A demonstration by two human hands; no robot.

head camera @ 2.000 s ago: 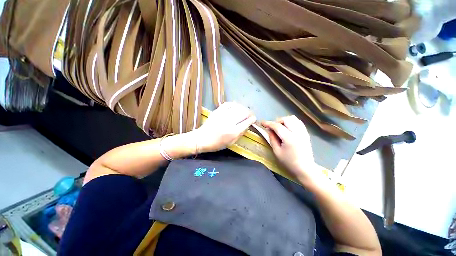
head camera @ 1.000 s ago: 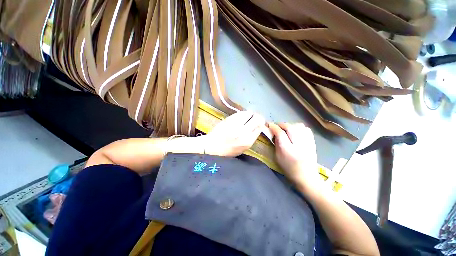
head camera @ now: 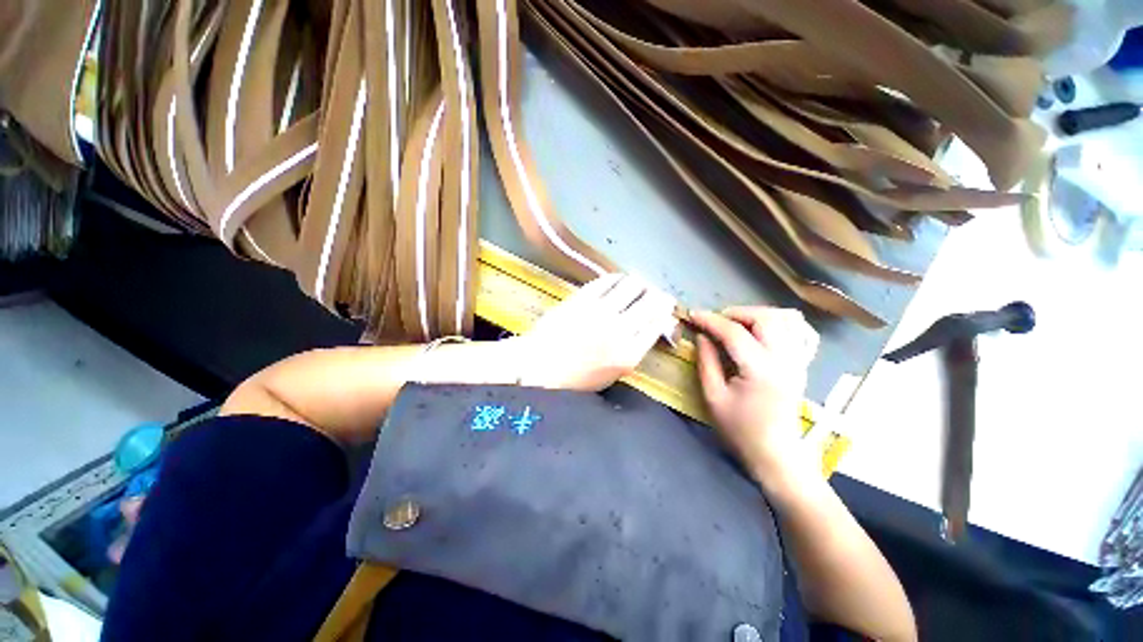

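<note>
A brown leather strap with a white line curves down from the pile into my left hand. My left hand lies over the strap near its end, above the yellow guide strips at the board's near edge. My right hand pinches the brown strap end between thumb and fingers, just right of my left hand. A small pale edge shows between the hands; the fingers hide most of the strap end.
Looped straps hang at the left. Fanned loose strap ends lie over the grey board. A hammer lies on the white table at right. A dark-handled tool is at far right.
The white piece that stood up from my right fingertips is mostly out of sight, and a brown strap end now shows there. My left hand has flattened over the strap.
</note>
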